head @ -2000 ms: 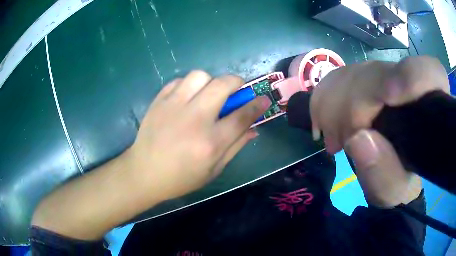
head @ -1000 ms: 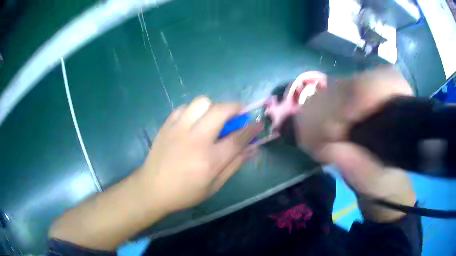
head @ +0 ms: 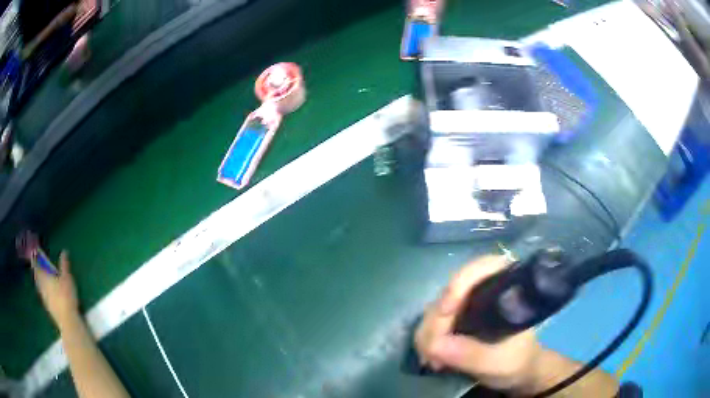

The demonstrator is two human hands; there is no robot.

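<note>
My right hand [head: 475, 334] is closed around the black electric screwdriver [head: 506, 303] at the lower right, over the bench front; its cord loops to the right. My left hand [head: 56, 289] is far off at the left edge, over the green conveyor, small and blurred. It is at a pink fan unit [head: 36, 253] with a blue battery showing; the fingers' hold on it is unclear. Another pink fan unit [head: 268, 116] lies on the conveyor with its open handle and blue battery [head: 244, 152] facing up.
The silver-white screw feeder [head: 486, 140] stands at the centre right, with a blue tray [head: 572, 93] beside it. A third fan unit [head: 419, 31] lies behind it. A white edge strip [head: 257, 206] separates bench and conveyor. Part of a person [head: 78, 50] shows at the upper left.
The view has swung toward the conveyor. My left hand has moved from the bench to the far left over the conveyor. My right hand, with the screwdriver, is away from the fan unit.
</note>
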